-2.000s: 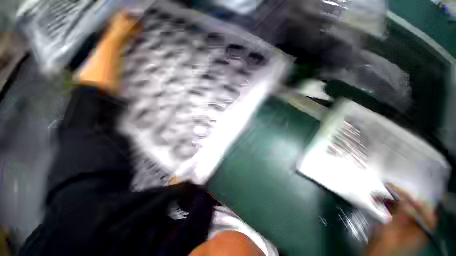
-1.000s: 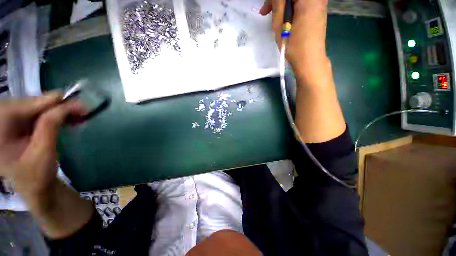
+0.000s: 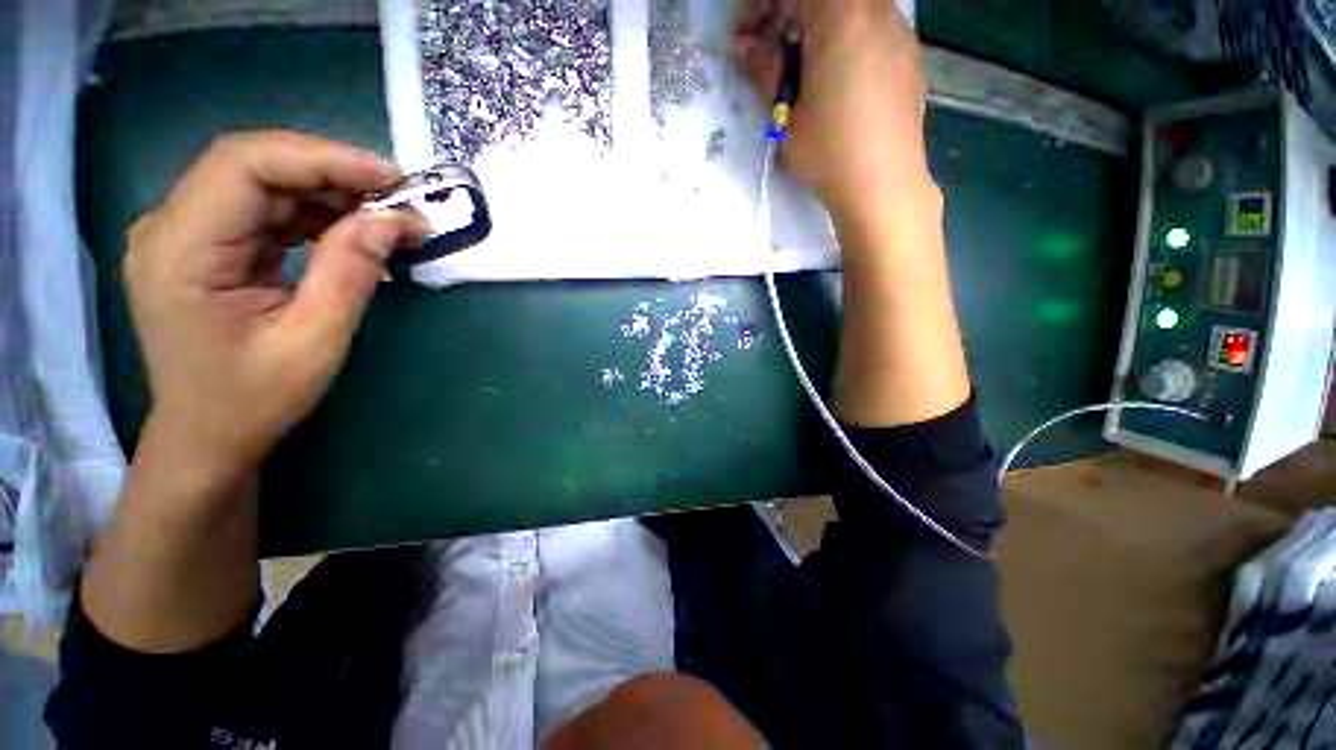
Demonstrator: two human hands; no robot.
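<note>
My left hand (image 3: 271, 279) pinches a rounded-square metal frame (image 3: 472, 214) between thumb and fingers, over the near left corner of the white parts tray (image 3: 513, 264). My right hand (image 3: 857, 117) holds the black pick-up pen (image 3: 791, 73) over the tray's right part; the pen's tip is hidden or blurred. A clear tube (image 3: 799, 359) runs from the pen's blue collar down past my right forearm. Dark-silver small parts (image 3: 520, 73) fill the tray's left compartment. Tiny pale parts (image 3: 681, 349) lie loose on the green mat, nearer me than the tray.
A controller box (image 3: 1201, 293) with green lights and a red display stands at the right. A brown cardboard box (image 3: 1099, 586) is below it. Clear-white sheeting (image 3: 52, 293) hangs along the left edge. Striped stacked items (image 3: 1275, 645) are at the lower right.
My left hand has moved right with the metal frame, from the mat's left to the tray's corner. My right hand stays over the tray with the pen. The camera view has shifted.
</note>
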